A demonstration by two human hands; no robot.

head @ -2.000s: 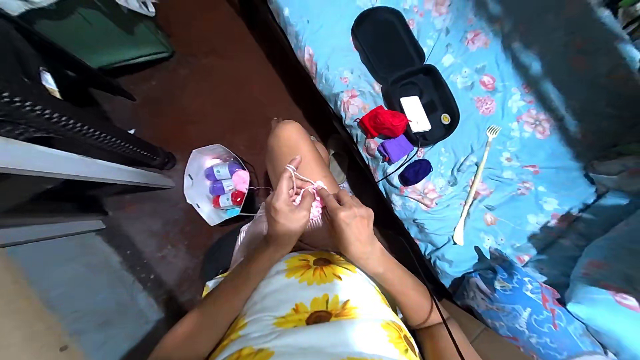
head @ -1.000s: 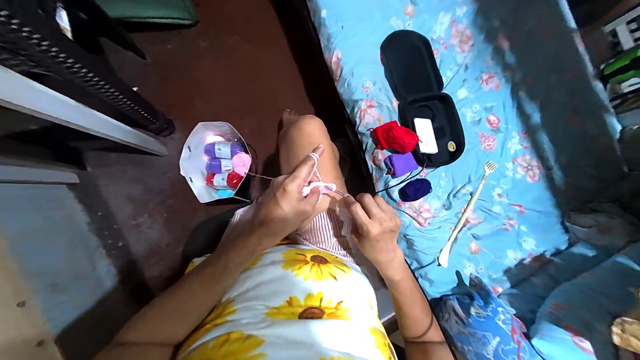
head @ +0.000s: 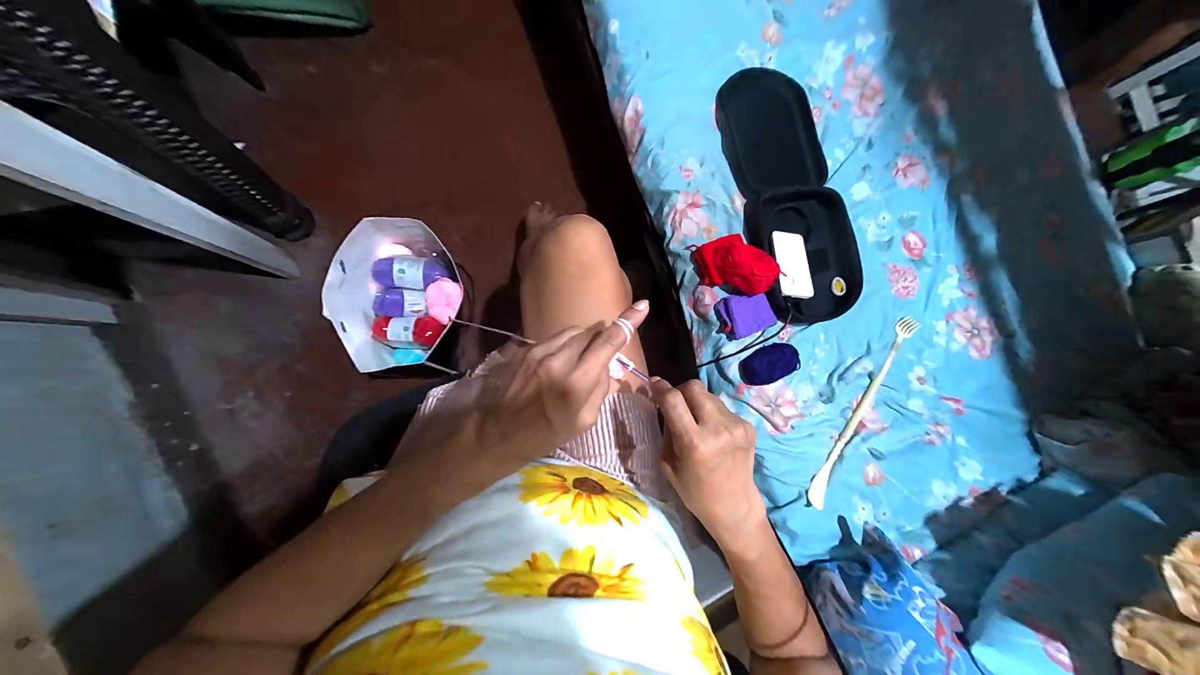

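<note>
My left hand (head: pixel 567 380) grips a small piece of pale crochet work (head: pixel 619 367), with yarn looped round its raised index finger. A slim crochet hook (head: pixel 637 373) is pinched in my right hand (head: pixel 708 441), its tip at the work. From the left hand a strand of yarn (head: pixel 492 330) runs to a white bag (head: pixel 342 286) holding a pink ball (head: pixel 443 301) and several purple and red yarn skeins (head: pixel 408 273). Much of the work is hidden by the fingers.
On the flowered bedsheet (head: pixel 900 403) at right lie an open black case (head: pixel 816 272) with a white card-like item, red yarn (head: pixel 736 264), purple yarn (head: pixel 745 317), dark blue yarn (head: pixel 770 364) and a long pale back scratcher (head: pixel 861 412). A dark lattice-edged piece of furniture (head: pixel 169 131) stands at left.
Both hands have stayed at the yarn work. The right hand, close beside the left two seconds ago, now sits slightly lower and apart, and the hook shows between them. The view has shifted somewhat.
</note>
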